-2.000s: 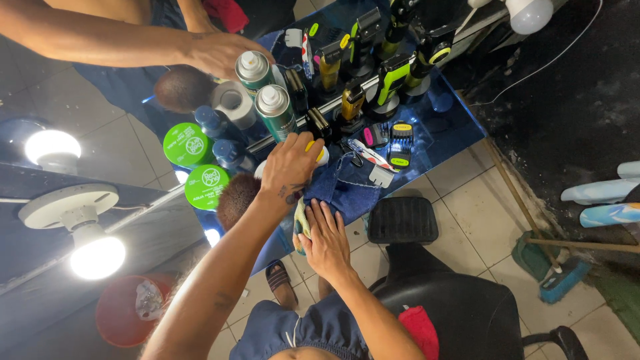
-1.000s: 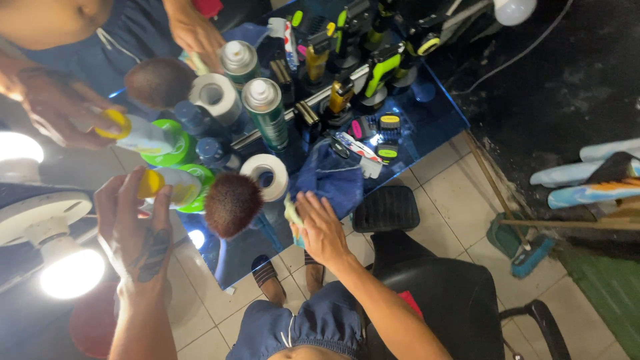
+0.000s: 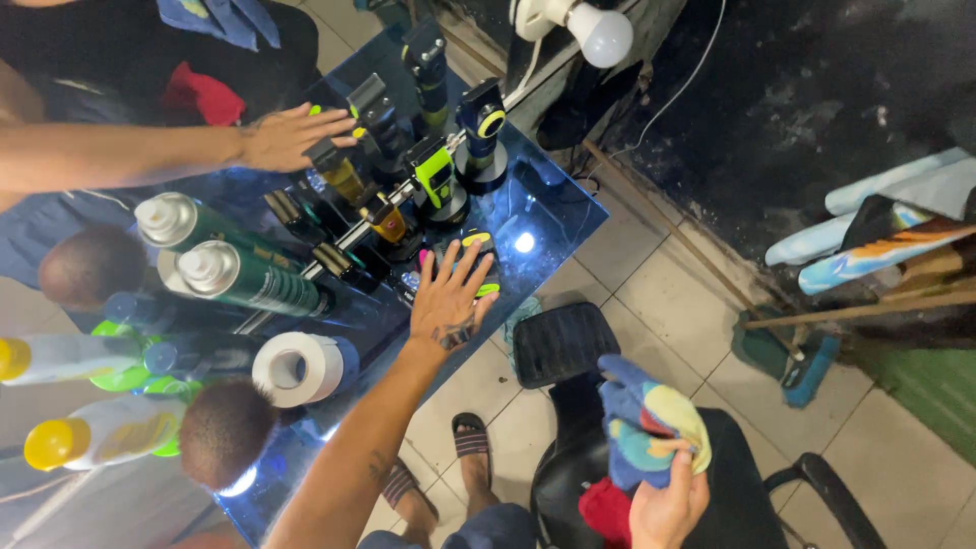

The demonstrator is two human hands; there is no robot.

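Observation:
My left hand (image 3: pixel 454 297) lies palm down with fingers spread over several hair clipper guards (image 3: pixel 479 244) and small items on the blue glass shelf. What is under the palm is hidden. Over the black chair, my right hand (image 3: pixel 675 499) pinches a bunched blue, yellow and red cloth (image 3: pixel 648 427). Behind the left hand stand a green and black clipper (image 3: pixel 435 179), a gold and black clipper (image 3: pixel 389 225) and a black clipper with a yellow ring (image 3: pixel 484 126). A tape-like white roll (image 3: pixel 297 370), a green spray can (image 3: pixel 248 282) and a yellow-capped bottle (image 3: pixel 107 438) are to the left.
A round brown brush (image 3: pixel 229 435) stands by the bottle. A mirror along the shelf reflects arm and cans. A black chair (image 3: pixel 732 473) with a red cloth (image 3: pixel 606 511) and a black footrest or pad (image 3: pixel 564 343) are below. A broom (image 3: pixel 812 370) and dustpan (image 3: pixel 762 343) lie right.
My left hand has let go of the yellow-capped bottle and moved right to the clipper guards. My right hand has lifted cloth off the shelf and moved right, over the chair. The view has shifted.

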